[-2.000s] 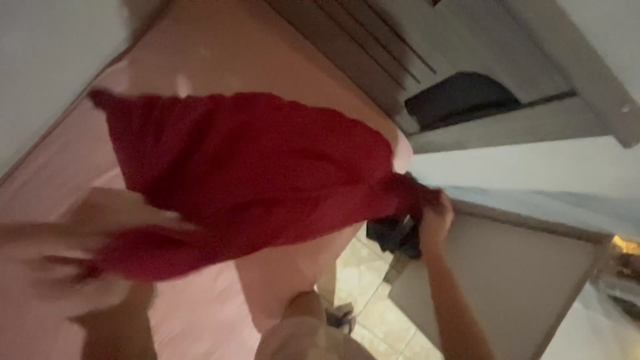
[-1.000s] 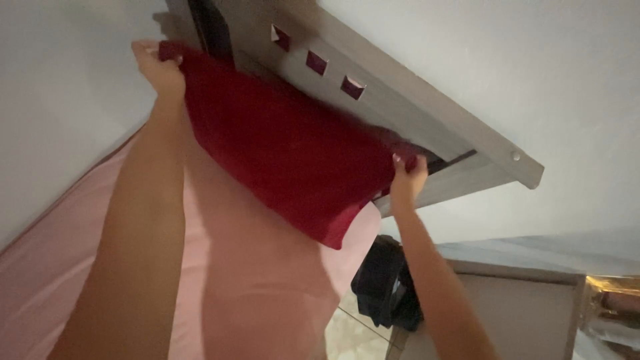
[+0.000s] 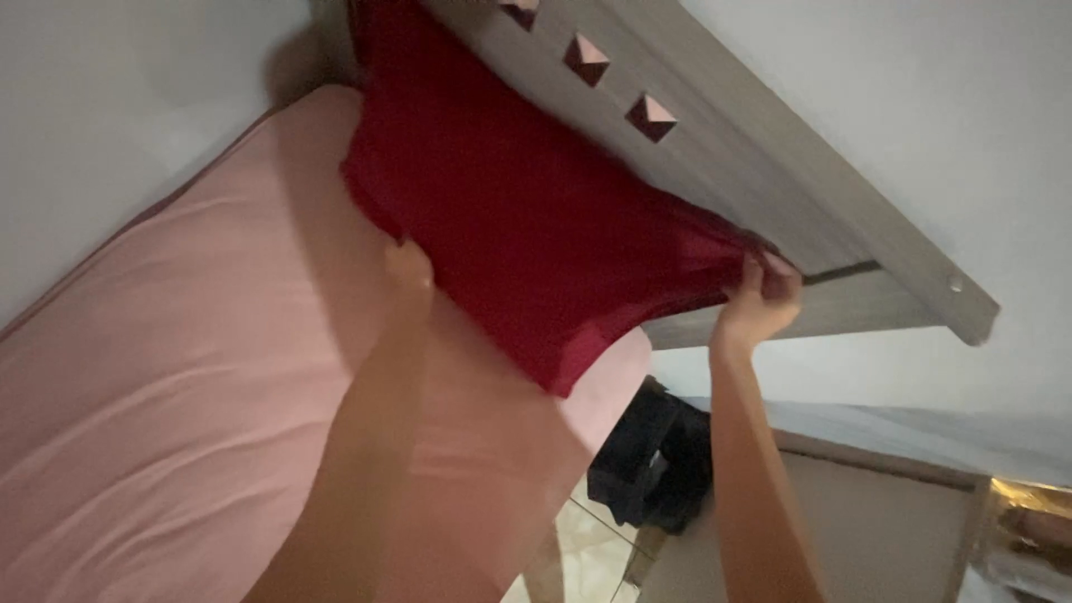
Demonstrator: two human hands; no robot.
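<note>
A dark red cloth [image 3: 511, 184] lies spread over the head end of a bed with a pink fitted sheet [image 3: 193, 335], along the grey wooden headboard [image 3: 729, 159]. My left hand [image 3: 410, 264] is at the cloth's near edge, its fingers curled on the hem. At the cloth's right corner, beside the headboard, my right hand [image 3: 762, 297] pinches the fabric between thumb and fingers. The cloth's far end reaches the top of the view, where part of it is cut off.
Black fabric items [image 3: 653, 456] hang or lie beside the bed's corner, above a tiled floor [image 3: 586, 536]. A flat grey panel with a raised rim [image 3: 879, 519] stands at the lower right, near a shiny gold object [image 3: 1030, 519]. Walls flank the bed.
The red cloth was held loose over the bed and now lies against the headboard end. My left hand has moved from the cloth's far left corner to its near edge. The view has shifted.
</note>
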